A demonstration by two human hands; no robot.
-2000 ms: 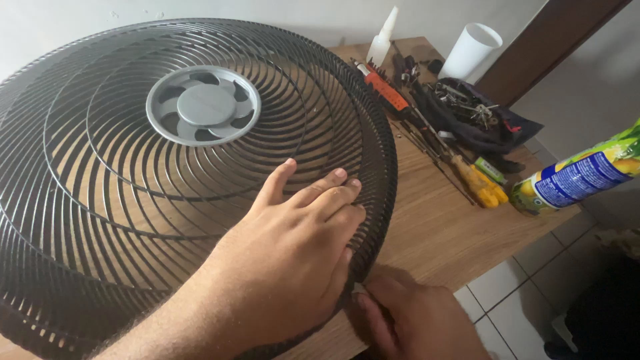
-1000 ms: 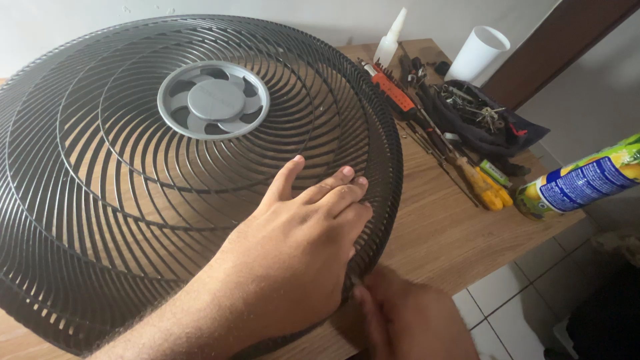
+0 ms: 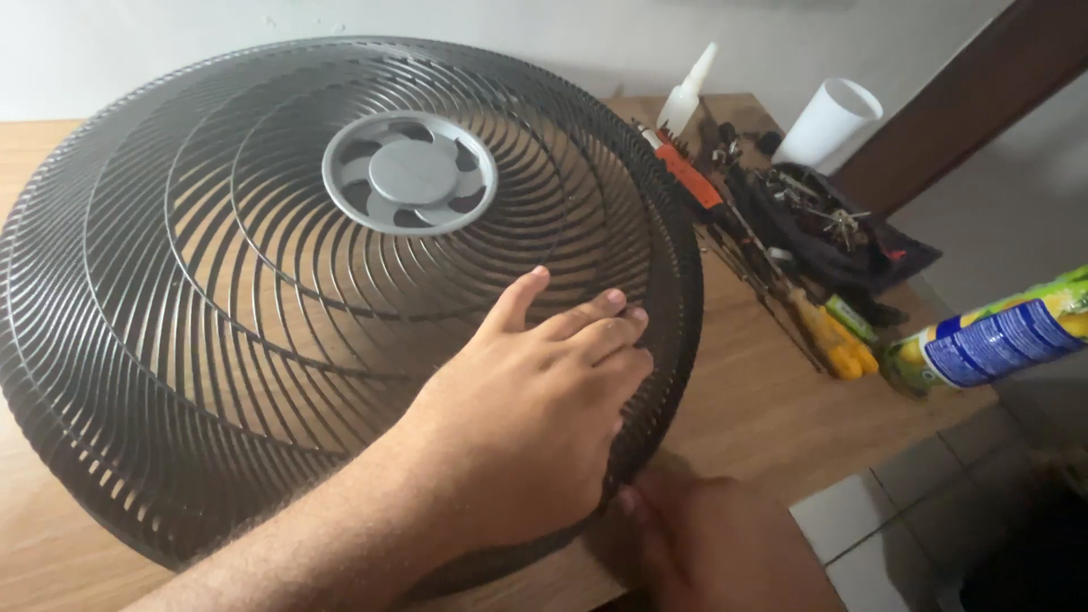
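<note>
A round black plastic fan grille (image 3: 297, 340) with a grey hub (image 3: 413, 173) lies on a wooden table (image 3: 756, 433). My left hand (image 3: 544, 391) rests on the grille's lower right part, fingers spread a little and pointing to the upper right. Low at the grille's right edge is my right hand (image 3: 714, 535), its fingertips close against the rim. Its fingers are partly hidden and blurred, so I cannot tell whether they grip the rim or a small object.
Right of the grille lie an orange-handled tool (image 3: 688, 175), a yellow-handled tool (image 3: 833, 340) and a dark cloth pouch (image 3: 884, 255) with metal pieces. A white bottle (image 3: 682, 100), a white cup (image 3: 824, 127) and a green-and-blue can (image 3: 986, 344) stand near the table's edges.
My left hand stays on the grille, and my right hand remains at its lower right edge with only small movement. The view has shifted somewhat.
</note>
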